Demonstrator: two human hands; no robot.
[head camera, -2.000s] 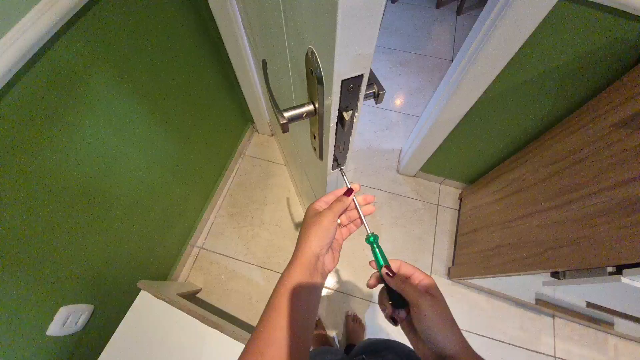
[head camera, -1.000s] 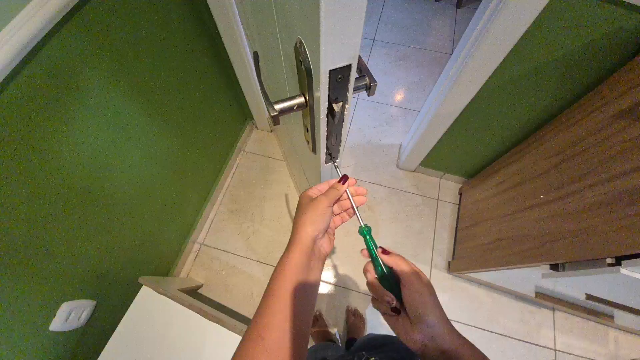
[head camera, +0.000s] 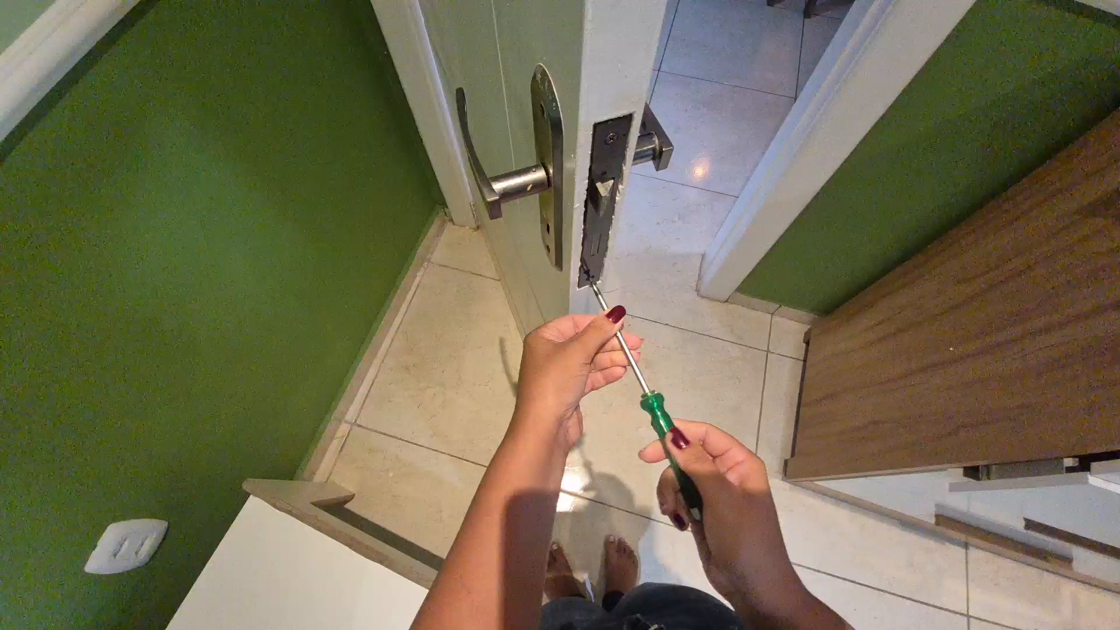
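Observation:
A screwdriver (head camera: 658, 415) with a green handle slants up to the left, its handle in my right hand (head camera: 722, 490). My left hand (head camera: 573, 363) pinches its metal shaft between thumb and fingers. The tip is at the lower end of the dark mortise lock faceplate (head camera: 597, 219) on the edge of a white door (head camera: 621, 61); whether it sits in a screw slot is too small to tell. A screw (head camera: 612, 138) shows at the faceplate's top, and the latch bolt sticks out midway. A lever handle (head camera: 516, 182) on a long plate is on the door's left face, another lever (head camera: 654, 149) on the right.
A green wall with a white switch plate (head camera: 127, 546) is at left. A white panel (head camera: 306, 569) stands at lower left. The white door frame (head camera: 787, 149) and wood-grain furniture (head camera: 980, 324) are at right. My bare feet (head camera: 619, 564) are on the tiled floor (head camera: 691, 367).
Between the earlier frames and now the door edge has swung slightly left, then back a little right. Both hands have stayed on the screwdriver, with its tip at the lower end of the faceplate.

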